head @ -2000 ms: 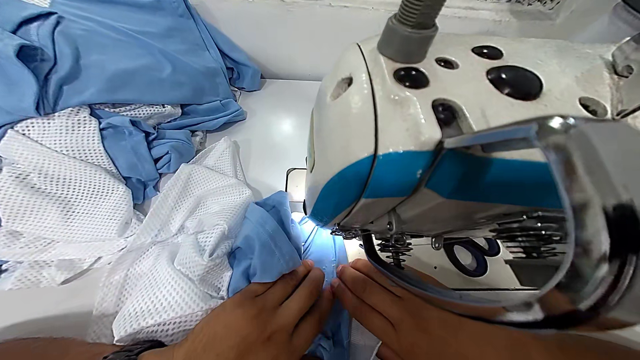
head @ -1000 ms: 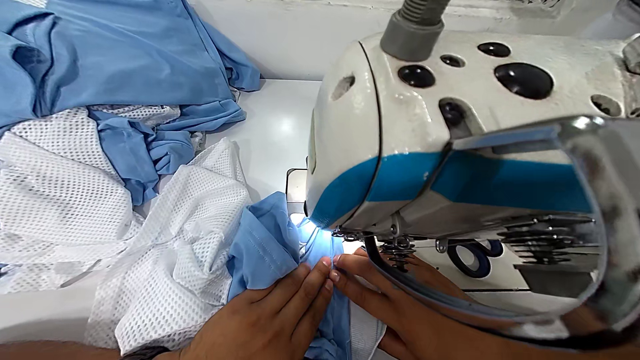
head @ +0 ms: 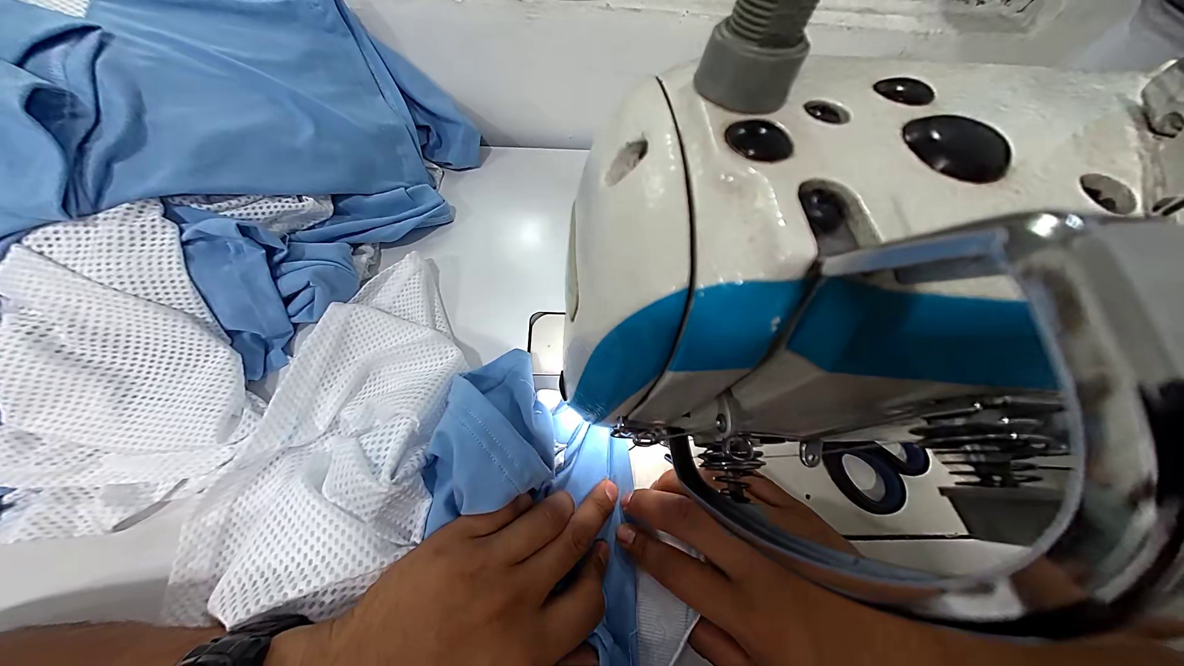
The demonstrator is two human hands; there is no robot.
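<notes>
A white industrial sewing machine head with a blue stripe stands over the work, its lamp lighting the cloth. Light blue fabric runs under the machine's front end; the needle is hidden. My left hand lies on this blue fabric, fingertips pressing it just short of the machine. Close beside it on the right, my right hand touches the fabric's edge with its fingertips, partly behind the machine's curved metal bar. White mesh fabric joins or lies against the blue cloth, left of my left hand.
A larger blue garment and more white mesh lie heaped at the left on the white table. Dark-handled scissors rest behind the metal bar. Thread tension springs hang under the machine head.
My right hand's fingers have shifted slightly and now show more spread on the cloth. Both hands stay beside the front of the machine.
</notes>
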